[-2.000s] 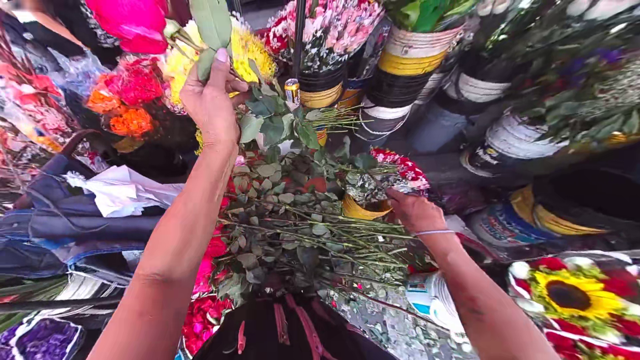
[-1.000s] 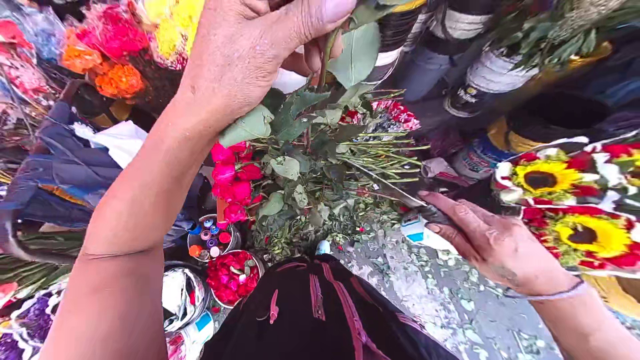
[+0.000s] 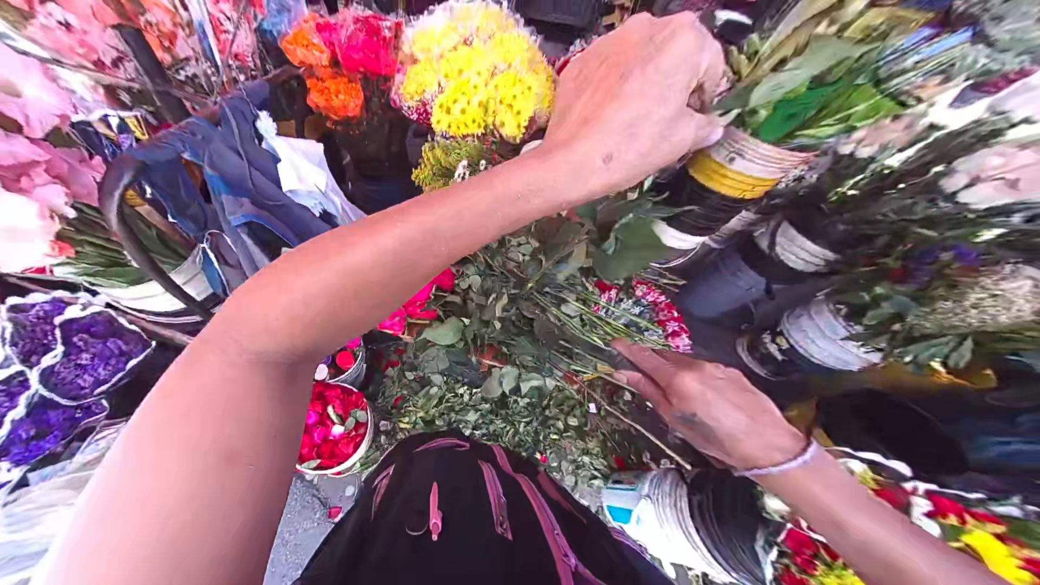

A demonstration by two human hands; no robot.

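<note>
My left hand [image 3: 634,101] is raised at upper centre, back toward the camera, fingers curled; what it grips is hidden. Just beneath it hang large green leaves [image 3: 634,244]. Lower right, my right hand [image 3: 707,398], with a pale band at the wrist, has its fingertips at the cut ends of green stems [image 3: 581,317]. A dark blurred shape lies by those fingertips; whether it is a blade in the hand I cannot tell. Leafy stems [image 3: 496,301] spread across the middle, beside a bunch of small red and white flowers [image 3: 662,313].
Yellow flowers [image 3: 487,81] stand behind. Buckets [image 3: 821,337] line the right side. A bucket of red petals [image 3: 333,426] is at lower left, near purple flowers [image 3: 73,349]. Stacked white containers [image 3: 658,508] stand lower right. Cut leaves cover the ground [image 3: 487,414].
My left hand has moved up and away from my body since one second ago. The thin blade seen at my right hand then is no longer clearly visible. The view has shifted.
</note>
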